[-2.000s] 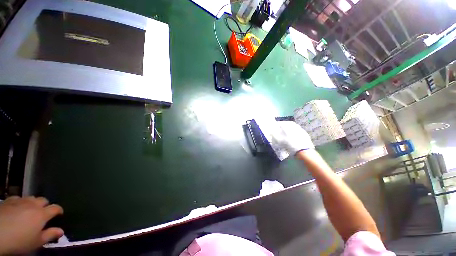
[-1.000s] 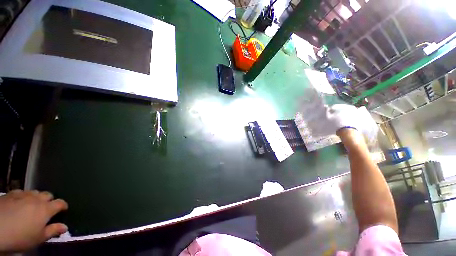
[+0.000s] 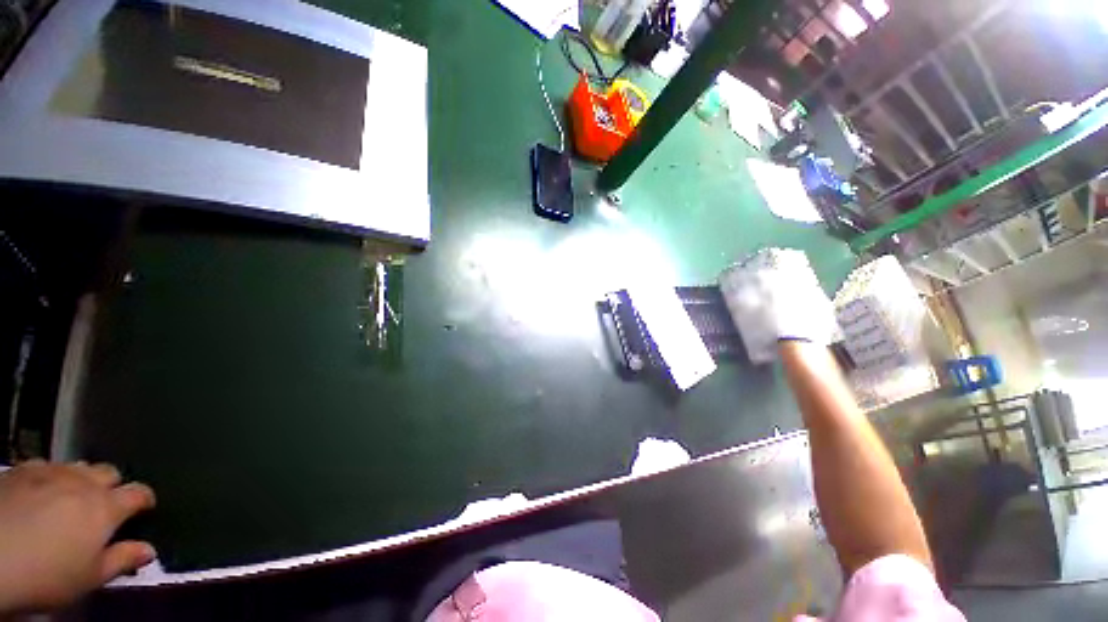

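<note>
My right hand (image 3: 784, 298), in a white knit glove, lies on a stack of white printed panels (image 3: 747, 318). Glove and stack blend together, so I cannot tell if the fingers grip any panels. A narrow white panel block (image 3: 676, 340) sits on the left part of a black ribbed rack (image 3: 710, 318). A second panel stack (image 3: 877, 322) stands to the right of my right hand. My left hand (image 3: 73, 535) is bare, cut off by the left edge, with fingers apart at the bench's near left corner.
A framed window panel (image 3: 395, 146) lies at upper left, with a shiny clear strip (image 3: 382, 304) below it. A black phone (image 3: 552, 182), an orange-red device (image 3: 599, 119) and a green post (image 3: 668, 109) are at the back. White crumpled pieces (image 3: 660, 457) lie along the front edge.
My right hand moved from the narrow block on the rack over to the stacks at right, then back left onto the nearer stack. My left hand has stayed nearly still.
</note>
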